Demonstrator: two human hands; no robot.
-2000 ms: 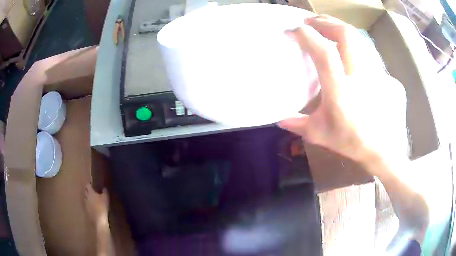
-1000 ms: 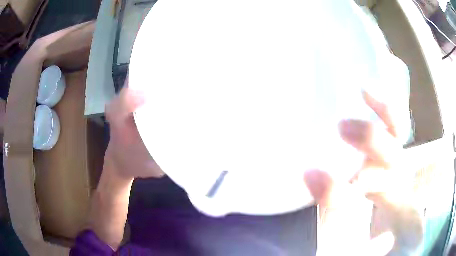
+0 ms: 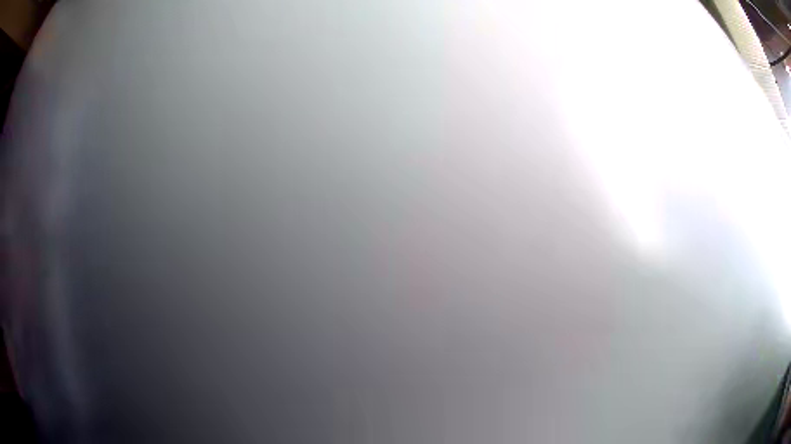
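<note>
The white plastic housing (image 3: 347, 217) is very close to the camera and fills nearly the whole view as a blurred grey-white surface, with a bright glare at the upper right. Its shape and features cannot be made out. Neither my left hand nor my right hand can be made out. The machine bed and its panel are hidden behind the housing.
A thin strip of the right carton's edge (image 3: 753, 48) shows at the top right corner, with a dark cable beyond it. Dark areas show at the left rim and the lower corners; what they are cannot be told.
The housing has come much closer to the camera and now covers the machine, the left carton and both hands. One second ago both hands were at its sides.
</note>
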